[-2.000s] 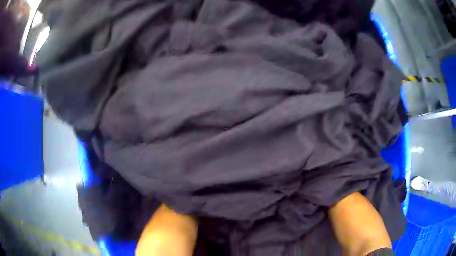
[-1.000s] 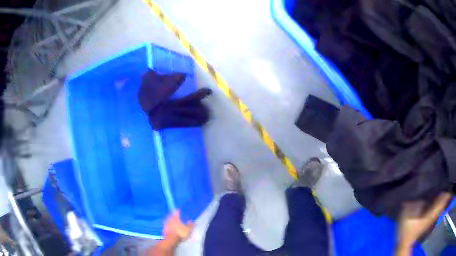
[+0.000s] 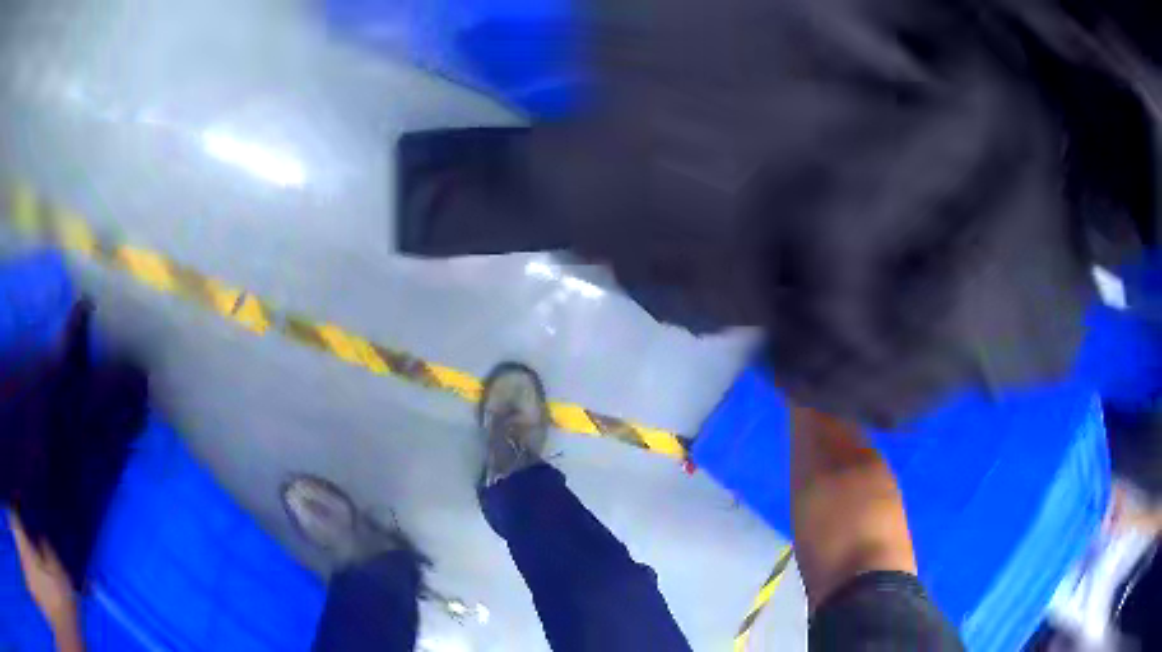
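Observation:
A large heap of dark garments (image 3: 879, 191) fills the upper right, with a flat dark garment end (image 3: 465, 191) sticking out over the floor. My right hand (image 3: 835, 446) reaches into the underside of the heap. Its fingers are hidden in the cloth, which bunches around it. At the far left, another dark garment (image 3: 83, 420) hangs over the edge of a blue bin (image 3: 191, 548). My left hand (image 3: 45, 580) is small, blurred and partly cut off by the left edge, beside this garment. Its grip is unclear.
Yellow-black floor tape (image 3: 351, 347) crosses the grey floor (image 3: 255, 420). My feet are near it, one shoe (image 3: 514, 408) touching it. A blue bin (image 3: 1007, 471) stands at the lower right, and blue plastic (image 3: 510, 51) shows at the top. A pale blurred thing (image 3: 1102, 573) is at the right edge.
The view has swung right, so the bin with the garment on its rim has shifted to the left edge. The right-hand heap now looks larger and more central.

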